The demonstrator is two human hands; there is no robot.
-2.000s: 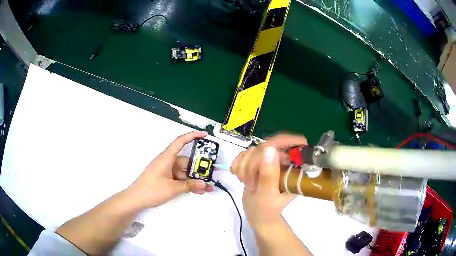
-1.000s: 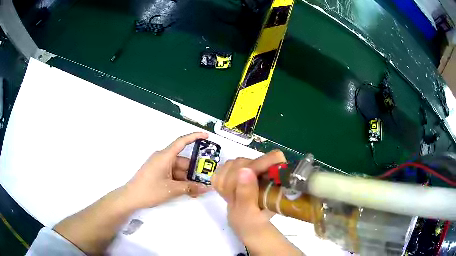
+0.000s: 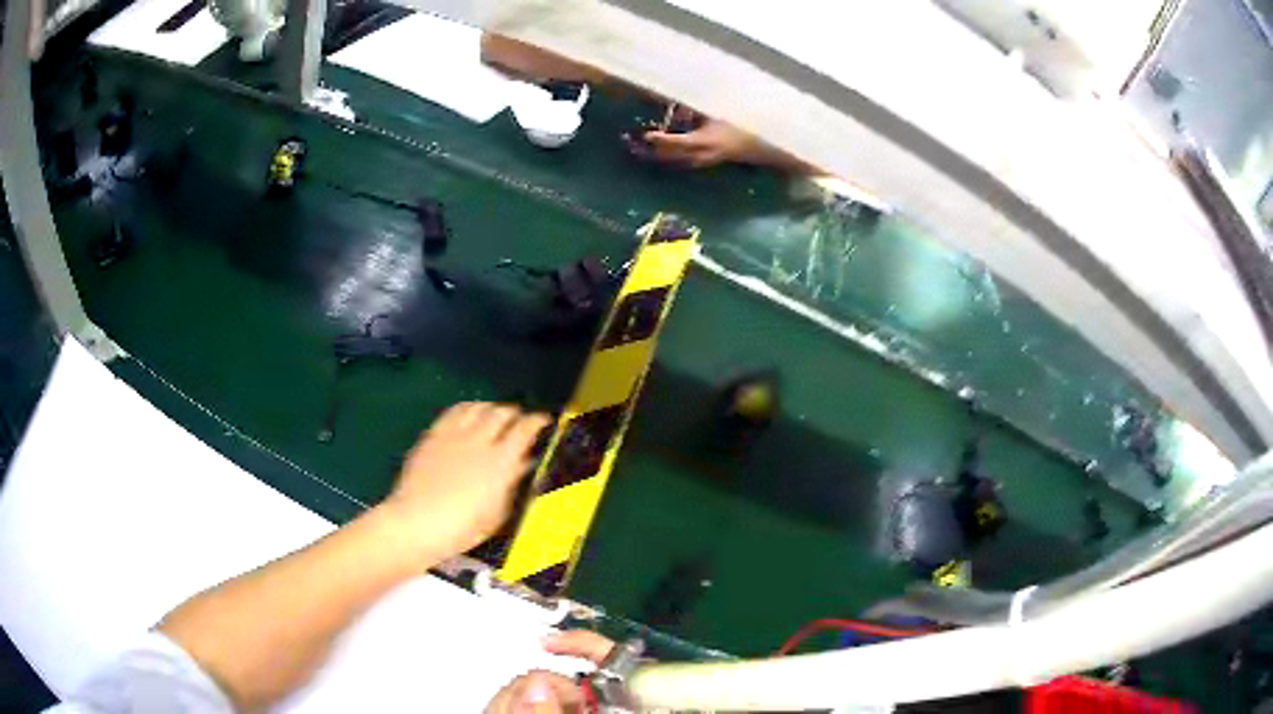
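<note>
My left hand [image 3: 468, 477] is over the green belt [image 3: 279, 405], at the left edge of the striped guard bar [image 3: 593, 419]. Its back faces me and its fingertips are hidden, so I cannot tell whether it holds something. My right hand [image 3: 547, 686] is at the bottom edge, partly cut off, closed at the metal fitting of the glue gun [image 3: 612, 679]. The gun's barrel and nozzle are out of view. The pale supply hose [image 3: 866, 672] runs from it to the right. A blurred adapter unit [image 3: 751, 402] with a yellow part lies right of the bar.
More adapter units lie on the belt, at the far left [image 3: 285, 165] and right [image 3: 977, 505]. A white sheet [image 3: 154, 516] covers the near bench. Across the belt are another person's hands [image 3: 698, 142]. A pale beam [image 3: 894, 126] crosses the upper right. A red basket [image 3: 1103, 697] is bottom right.
The view has tilted up and shows the far side. My left hand has moved from the white sheet to the belt. The adapter unit it held no longer shows in it. The gun is now mostly out of view.
</note>
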